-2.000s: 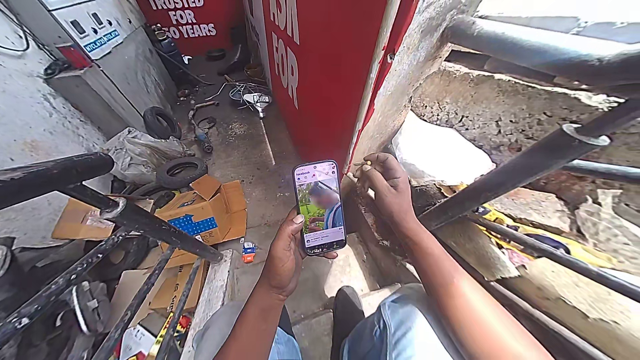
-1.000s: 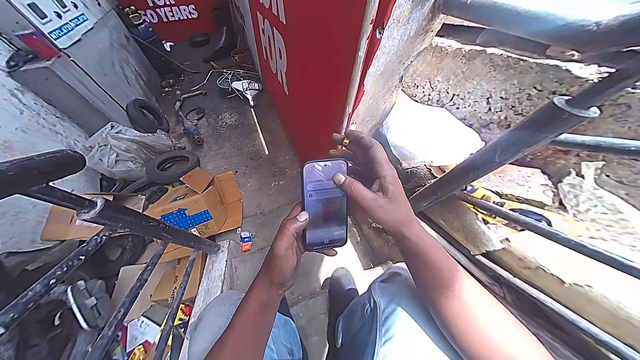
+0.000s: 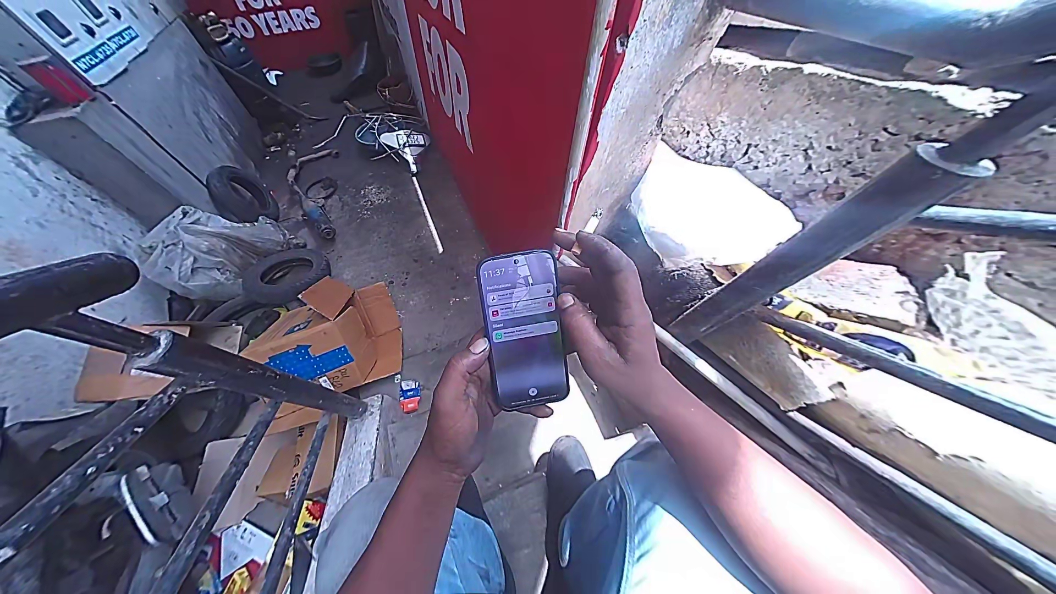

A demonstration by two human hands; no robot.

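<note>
A smartphone [image 3: 528,363] stands upright in the middle of the view, its lit screen facing me with a list of notifications. My left hand [image 3: 462,404] holds it from the lower left, the thumb along the edge and fingertips showing beneath the bottom. At the phone's right side is my right hand [image 3: 615,322], thumb close to the screen's right edge and fingers raised and bent. A ring sits on one of its fingers. Whether the right thumb touches the phone I cannot tell. Both my knees, in light blue jeans [image 3: 652,520], show below.
Dark metal railings [image 3: 256,371] [image 3: 833,239] flank me on both sides. A red panel with white lettering [image 3: 520,107] rises ahead. Down left lie an opened cardboard box [image 3: 375,330], scooter tires [image 3: 285,275], a plastic bag [image 3: 194,252] and a long exhaust pipe [image 3: 309,202]. A white sack [image 3: 709,206] lies right.
The phone's screen has gone from a page with a picture to a notification list. My right thumb, over the upper screen one second ago, is now at its right edge.
</note>
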